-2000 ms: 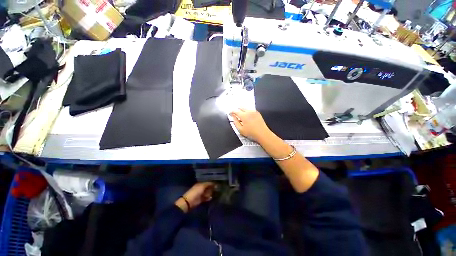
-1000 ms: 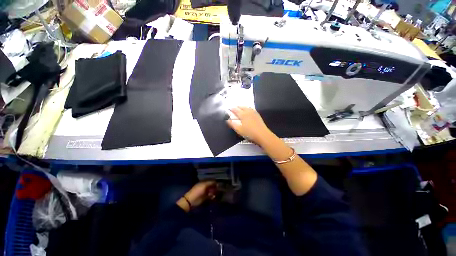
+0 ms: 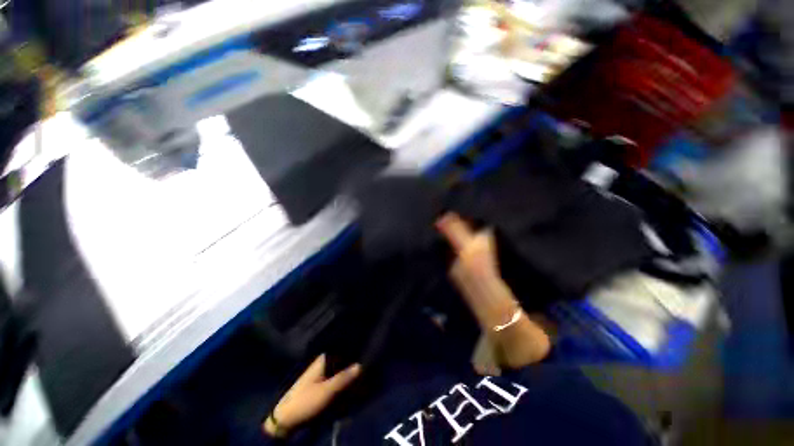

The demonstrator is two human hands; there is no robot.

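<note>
The picture is blurred. A black panel (image 3: 396,213) spans from the table's front edge down towards my lap. My right hand (image 3: 473,261) is at its right side, with fingertips at its edge. My left hand (image 3: 318,394) is lower, over my lap, thumb apart from the fingers; its fingertips meet dark cloth and their hold is unclear. The right panel pile (image 3: 300,152) lies under the machine arm. The left panel pile (image 3: 65,296) lies at the far left. The white sewing machine (image 3: 205,83) is at upper left; its needle area is blurred.
A blue crate (image 3: 609,335) stands at right below the table, with a loose black heap (image 3: 575,218) with white bits over it. A red item (image 3: 649,83) is behind it. The table's blue front edge (image 3: 244,318) runs diagonally. Pale clutter (image 3: 518,43) lies beyond the machine.
The view has swung to the right. My right hand has left the cloth by the needle and is over the lap side. The black panel now hangs between my hands; my left hand has opened out.
</note>
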